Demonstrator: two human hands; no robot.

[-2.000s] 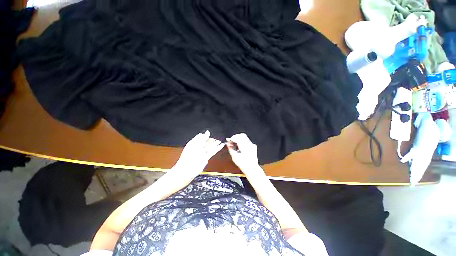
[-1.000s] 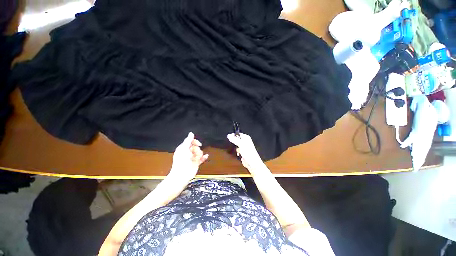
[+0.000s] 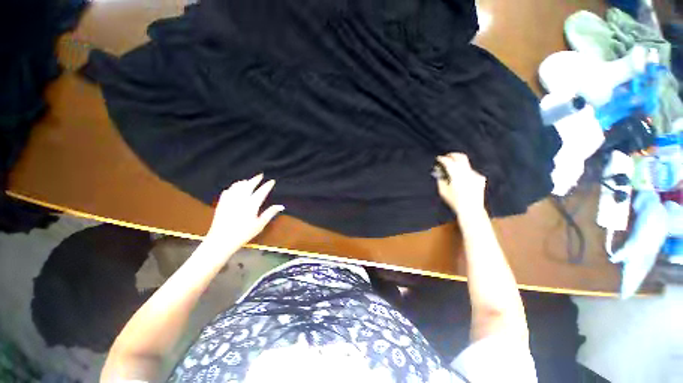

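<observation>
The black dress (image 3: pixel 322 127) lies spread over the orange-brown table, its lower edge curving towards me. My left hand (image 3: pixel 243 213) rests at the lower edge with fingers apart, palm down, holding nothing that I can see. My right hand (image 3: pixel 460 183) is on the skirt further right, its fingers curled round a small dark tool, which looks like thread snips (image 3: pixel 440 172). The tool is mostly hidden by the fingers, and whether this hand also touches cloth is unclear.
The table (image 3: pixel 82 157) has a curved yellow front edge. Other black garments (image 3: pixel 22 82) lie at the left. At the right are a white power strip (image 3: pixel 615 191), a dark cable (image 3: pixel 575 232), white rounded shapes, blue items and pale green cloth (image 3: pixel 588 34). Black cloth hangs below the table.
My hands have moved apart: the left has gone left and opened flat on the dress edge, the right has gone right and up onto the skirt. The dress folds and lower edge have shifted.
</observation>
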